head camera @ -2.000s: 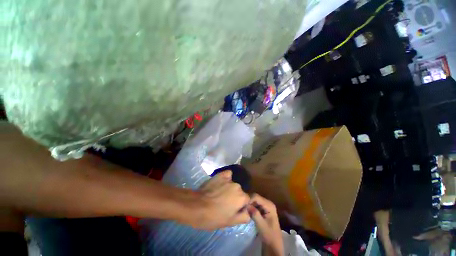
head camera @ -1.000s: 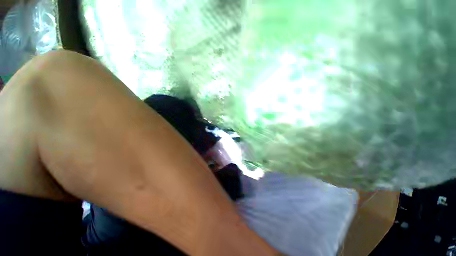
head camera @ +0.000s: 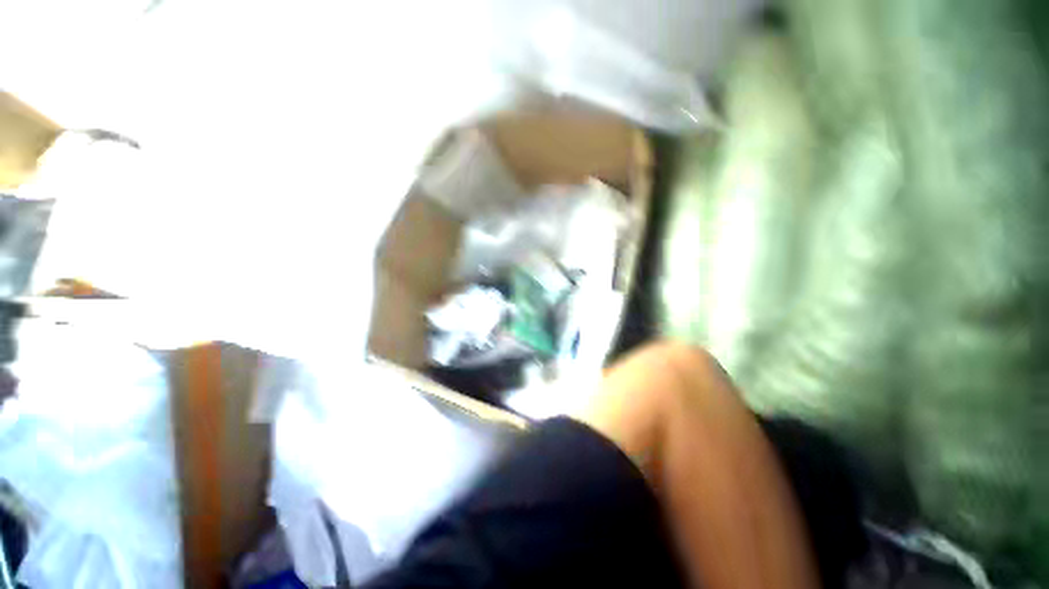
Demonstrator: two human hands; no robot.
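Observation:
The view is blurred and partly overexposed. Neither of my hands is in the picture. An open brown carton (head camera: 420,265) lies nearest in front of me, with whitish plastic, a green-and-white item (head camera: 535,311) and other mixed goods inside. A bare bent limb (head camera: 702,449), knee or elbow I cannot tell, overlaps the carton's near right corner. Dark clothing (head camera: 552,518) joins it at its left.
Pale green woven sacks (head camera: 828,253) fill the right side, with a white cord (head camera: 943,552) at the lower right. Clear plastic (head camera: 598,69) hangs over the carton's far edge. Whitish plastic (head camera: 92,460) and cardboard with an orange band (head camera: 205,460) are at lower left.
The view has swung left, away from the taped carton and the air-column bag. Both hands, seen together two seconds ago, are out of the picture. The open carton with goods has come into view.

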